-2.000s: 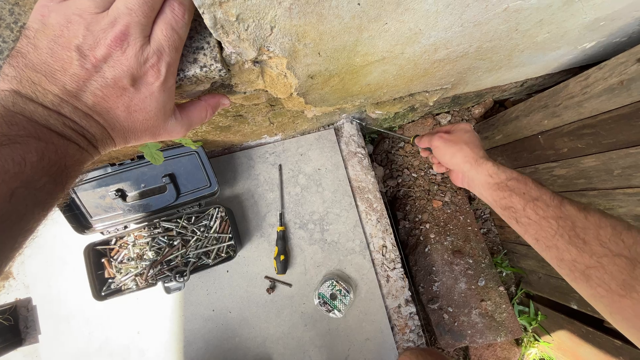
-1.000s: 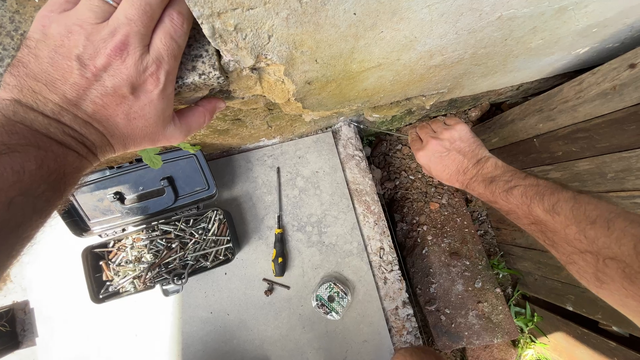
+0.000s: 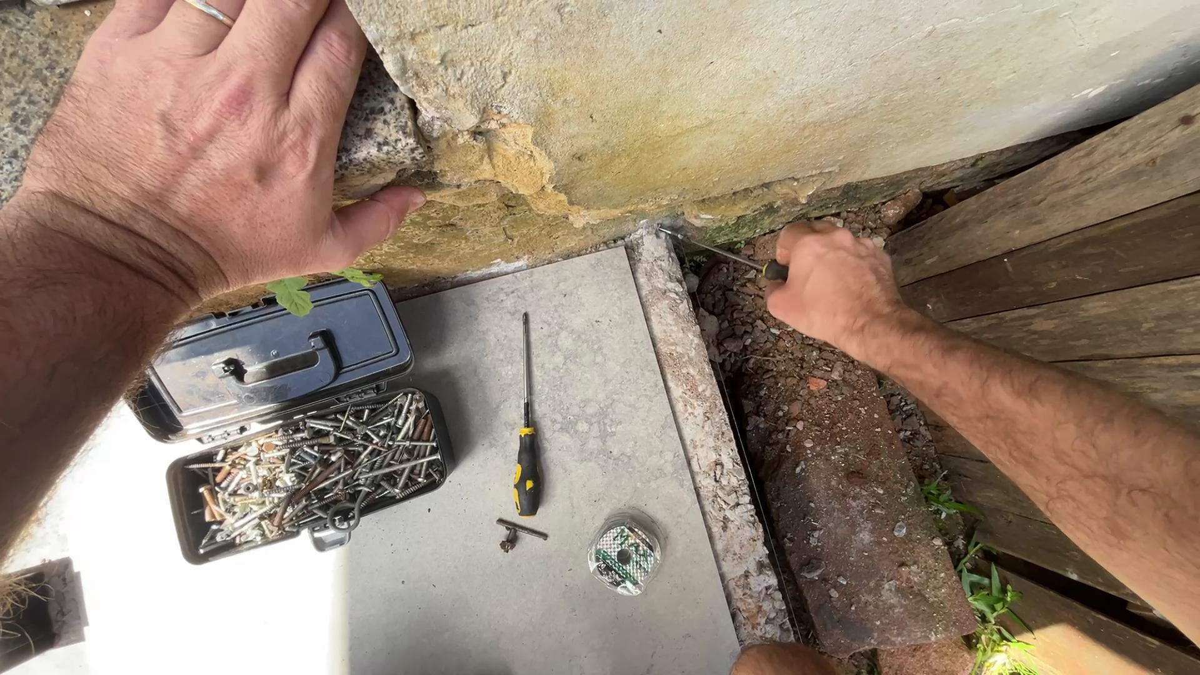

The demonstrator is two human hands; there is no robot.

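Observation:
My right hand (image 3: 834, 281) is closed around the dark handle of a screwdriver (image 3: 717, 250), whose metal shaft points left. The shaft's tip meets the top end of a rough mortar edge (image 3: 698, 412), at the foot of the wall. My left hand (image 3: 225, 141), with a ring on one finger, rests on a granite ledge (image 3: 380, 127), thumb apart. Below it stands an opened black toolbox (image 3: 445, 450) full of screws and wall plugs. A second screwdriver (image 3: 528, 469), black and yellow, lies on the grey tile, above a drill chuck key (image 3: 521, 531). A round clear-wrapped spool (image 3: 625, 556) lies beside them.
A weathered plaster wall (image 3: 675, 94) runs across the top. Right of the mortar edge are loose rubble (image 3: 778, 366) and a reddish slab (image 3: 862, 534), bordered by wooden planks (image 3: 1059, 225). Green weeds (image 3: 989, 591) grow by the planks. A dark object (image 3: 28, 609) sits at lower left.
My right hand has shifted slightly on or with the screwdriver, and more of its handle shows now than one second ago. My left hand stays on the ledge.

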